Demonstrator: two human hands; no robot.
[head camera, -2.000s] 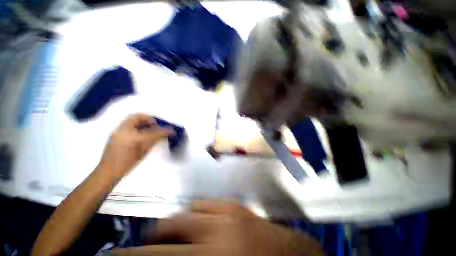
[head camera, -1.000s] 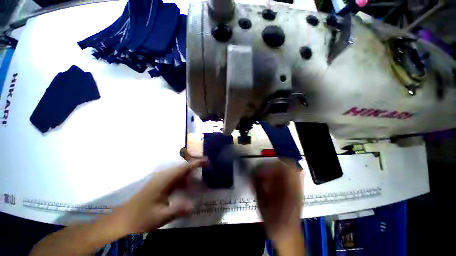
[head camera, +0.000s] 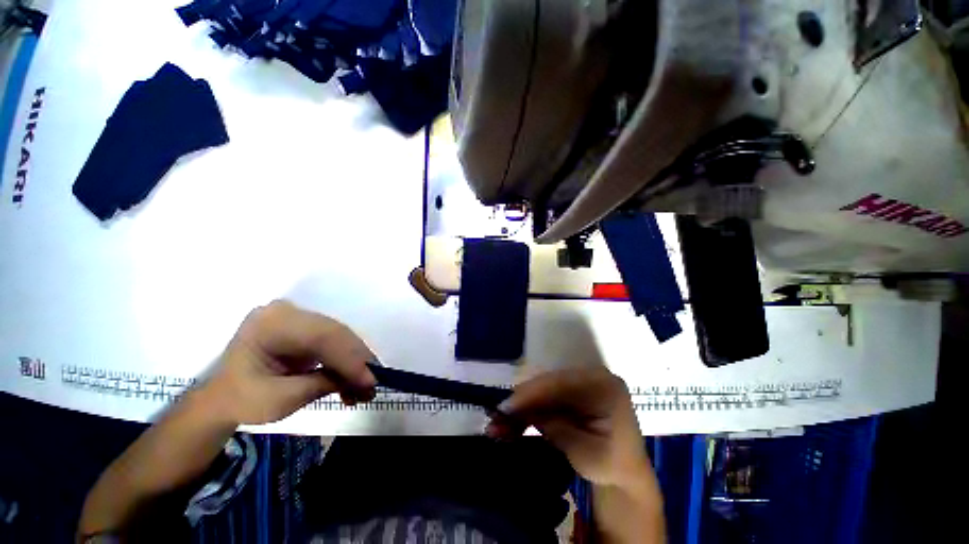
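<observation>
My left hand and my right hand hold a narrow navy strip stretched between them, above the ruler at the table's front edge. A rectangular navy cut piece lies flat just in front of the needle area, its far end on the pale bed. The presser foot is mostly hidden under the machine head. Loose navy strips lie right of the needle area, beside the black phone.
The off-white sewing machine head overhangs the back right. A fanned navy stack lies at far left. A larger navy bundle lies behind, left of the head. A red item is right of the needle area. Blue crates stand below.
The navy piece, previously between both hands, now lies free near the needle. My hands have moved to the table's front edge and now hold a strip. The camera view has shifted closer to the machine head.
</observation>
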